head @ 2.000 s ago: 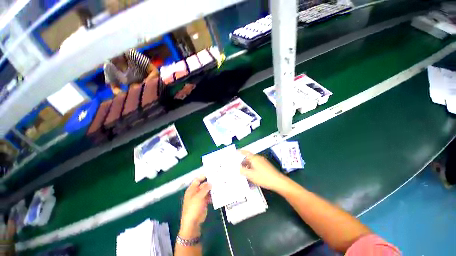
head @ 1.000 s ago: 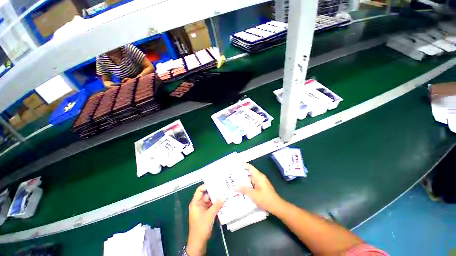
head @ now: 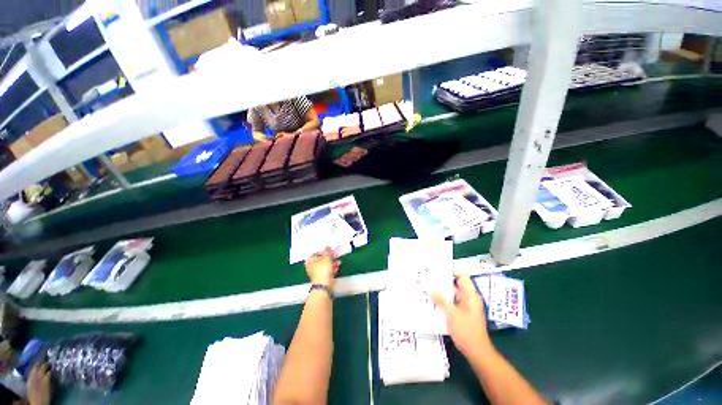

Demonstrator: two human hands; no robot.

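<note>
My left hand [head: 322,270] reaches over the white rail to the near edge of a white moulded tray [head: 355,235] on the belt. White paper [head: 321,236] lies on that tray, by my fingertips; whether my fingers grip the paper or the tray is unclear. My right hand [head: 463,310] holds white leaflets [head: 419,273] by their right side, thumb on top, above a squared leaflet pile [head: 413,365]. Small blue-bordered cards [head: 505,302] lie in a pile right of my right hand, near the foot of the white post.
A white slanting post [head: 532,134] stands between bench and belt. More filled trays [head: 450,210] sit on the belt. A thick paper pile [head: 237,370] lies left of my left forearm. A shiny black bundle [head: 91,360] and another person's hand [head: 39,385] are far left. Another person sits across the line.
My left hand has left the leaflets and moved forward to the tray. My right hand still holds leaflets. The view has shifted, bringing the black bundle into view at left.
</note>
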